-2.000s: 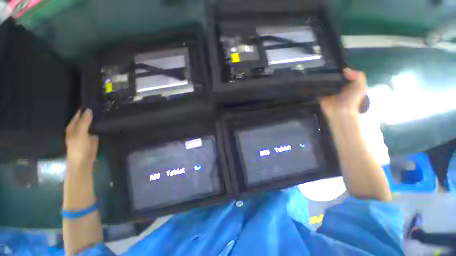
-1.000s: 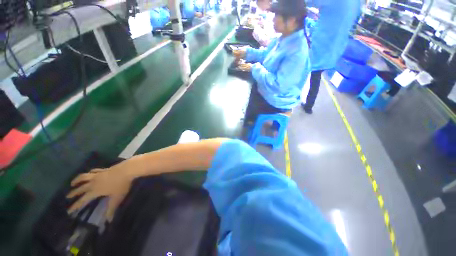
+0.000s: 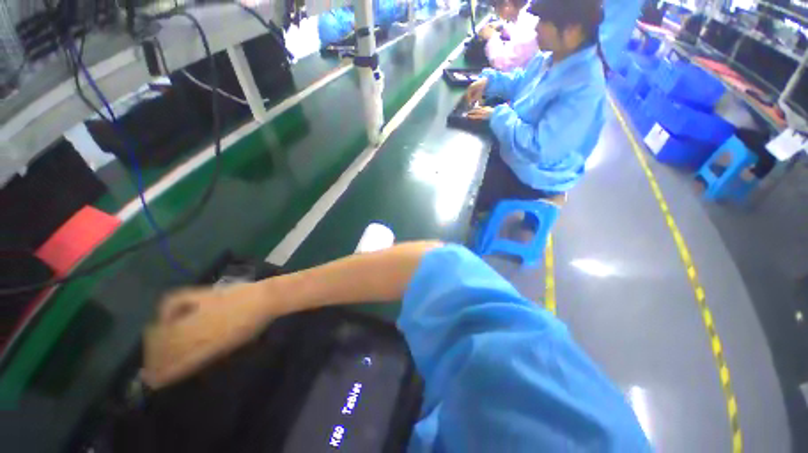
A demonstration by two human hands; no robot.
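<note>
My right hand (image 3: 199, 332) is blurred, with its fingers bent down over the black foam trays (image 3: 221, 389) at the lower left. I cannot tell whether it holds anything. Only a sliver of a tablet's inner side (image 3: 235, 276) shows behind my forearm. A tablet (image 3: 345, 403) in the nearer tray, at the bottom edge, shows white text on a dark screen. My left hand is not in view.
A white roll (image 3: 376, 237) stands beyond my forearm on the green bench (image 3: 341, 199). Dark cables hang at the left above a red sheet (image 3: 78, 239). A post (image 3: 368, 80) rises from the bench. A seated person (image 3: 545, 115) works further along, near a blue stool (image 3: 520, 232).
The view has shifted, so the surroundings sit further right. My right hand has gone from spread fingers over the open tablet to bent fingers. White text now shows on the nearer screen.
</note>
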